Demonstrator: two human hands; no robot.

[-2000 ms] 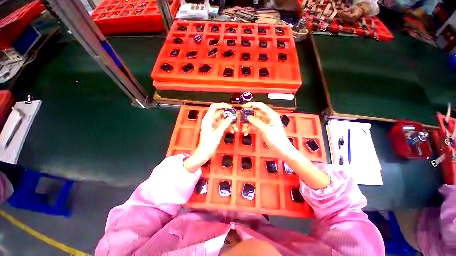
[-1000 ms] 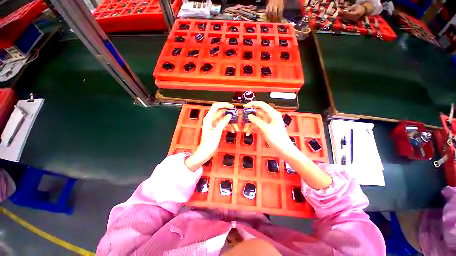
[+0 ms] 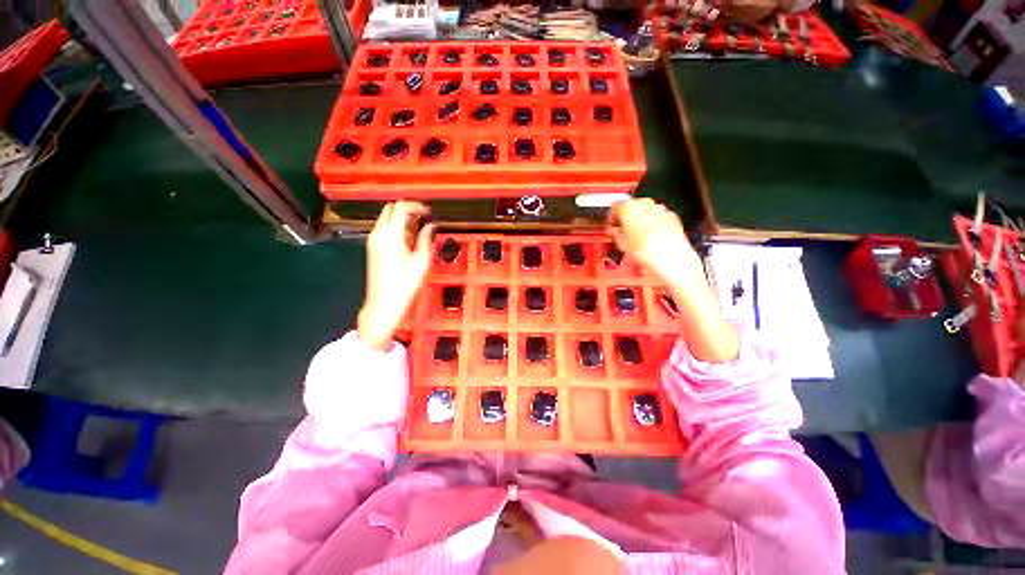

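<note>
The orange-red near tray [image 3: 586,417] lies in front of me with small black rounded-square watch units [image 3: 543,405] in many pockets. A front-row pocket right of the middle is empty. My left hand [image 3: 396,264] is above the tray's far left corner, fingertips pinched around a small dark piece that looks like a watch unit. My right hand [image 3: 661,242] is above the far right corner, fingers curled down beside a unit. Its fingertips are blurred, so I cannot tell whether it holds anything.
Stacked orange-red trays [image 3: 483,178] with units stand beyond the hands, two small pieces [image 3: 529,206] and a white label [image 3: 604,201] at their front. A paper sheet with pen [image 3: 787,326] and red parts box [image 3: 865,281] lie right, a clipboard [image 3: 51,303] far left, a metal upright behind left.
My hands, earlier together at the tray's far middle with a unit in each, have parted to its far left and right corners. The view has shifted, so the trays appear farther left.
</note>
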